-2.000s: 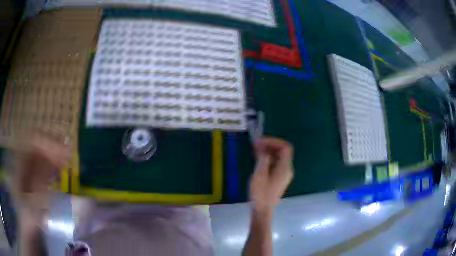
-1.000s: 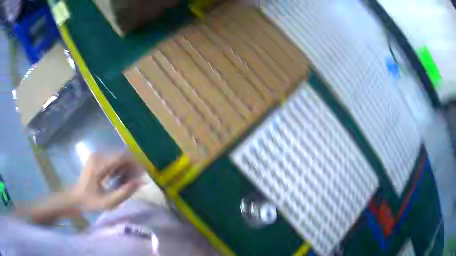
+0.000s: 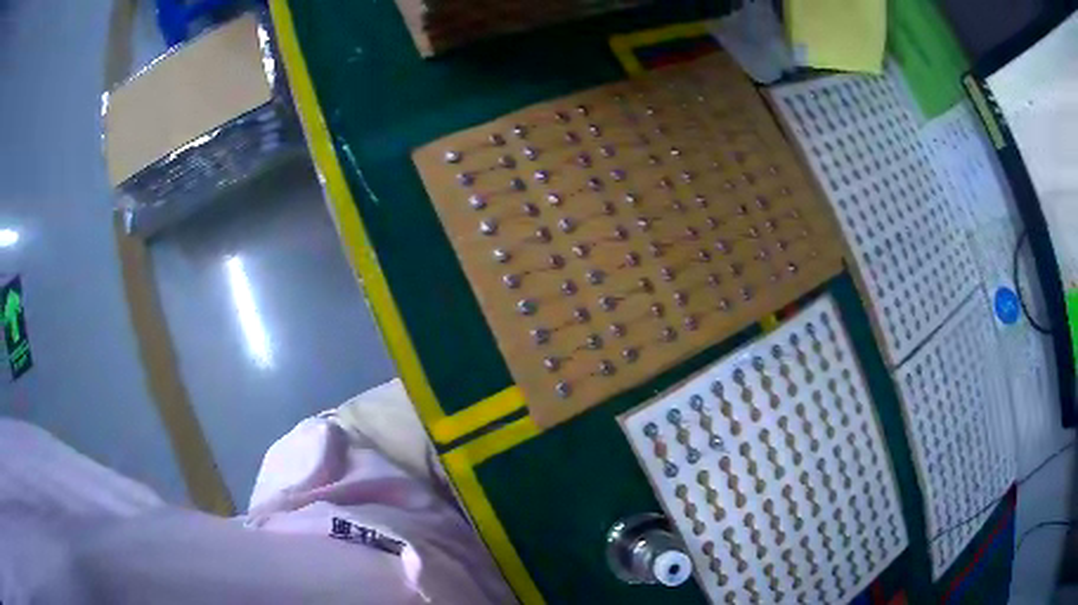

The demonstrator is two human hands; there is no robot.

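Note:
No hand is in view; a pink sleeve [image 3: 130,520] lies at the lower left. A brown tray [image 3: 579,284] with rows of small round silvery parts joined in pairs by thin leads lies flat in front. A white slotted tray [image 3: 774,455] lies below and right of it; silvery parts sit in its upper and upper-left slots, and many other slots show tan. A clear round bottle [image 3: 638,551] with a white top stands beside the white tray's lower left.
The green mat [image 3: 367,130] has yellow tape along its edge. A stack of brown-edged trays [image 3: 532,21] lies at the top. More white trays [image 3: 881,201] lie at the right. A wrapped carton [image 3: 195,112] stands beyond the bench at the upper left.
The view has swung left and steadied, bringing the brown tray's parts into clear sight. The left hand, raised near the bench edge a second ago, is out of the picture.

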